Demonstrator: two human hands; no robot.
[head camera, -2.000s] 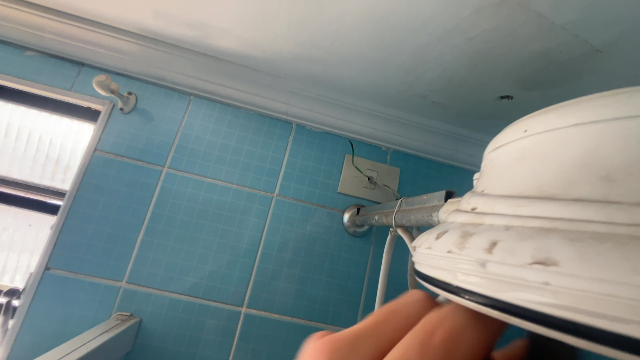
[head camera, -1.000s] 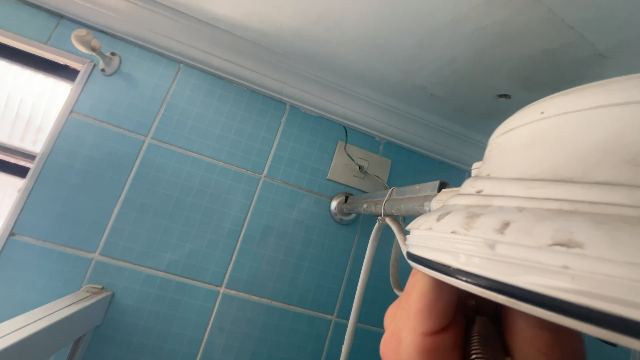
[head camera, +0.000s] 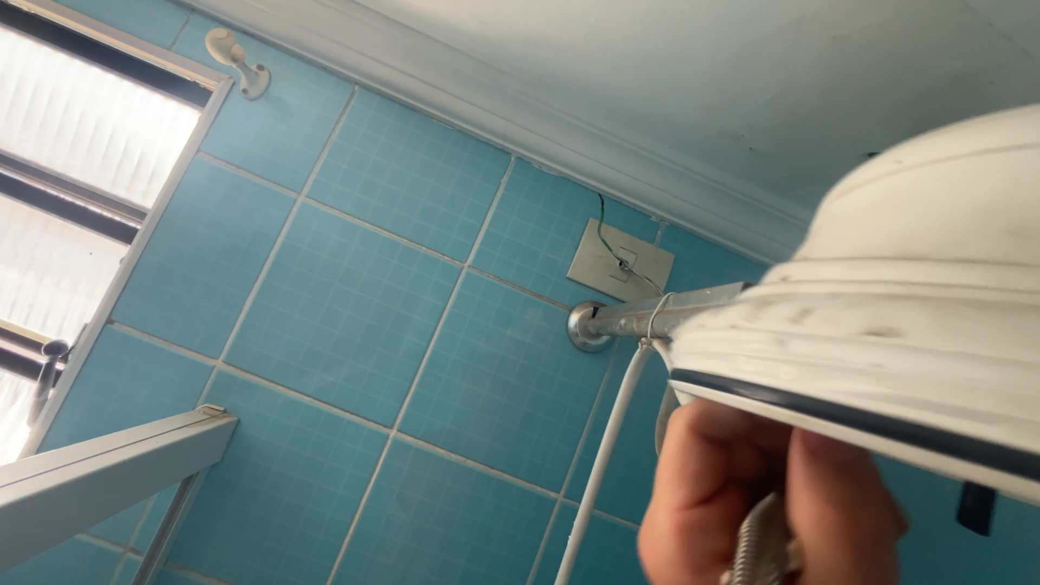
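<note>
A large off-white, stepped round housing (head camera: 910, 325) with a dark band around its lower rim fills the right side. Beneath it is a hand that looks like my right hand (head camera: 768, 496), its fingers curled and touching or very near the rim. Between its fingers is a ribbed metal piece (head camera: 756, 540), blurred and partly hidden. My left hand is not in view. A metal pipe (head camera: 666, 313) runs from a round wall flange (head camera: 589, 327) to behind the housing. Wire is wrapped round the pipe, and a white cable (head camera: 605, 463) hangs down beside it.
A cover plate (head camera: 597, 264) with a green wire is on the blue tiled wall (head camera: 341, 292). A louvred window (head camera: 81, 106) and a small wall fitting (head camera: 248, 73) are at the upper left. A pale metal frame (head camera: 122, 479) juts in at lower left. A black tab (head camera: 975, 508) hangs under the housing.
Two seconds ago the fingers lay slanted under the rim. They now point more upright, and the ribbed metal piece shows between them, as it did one second ago.
</note>
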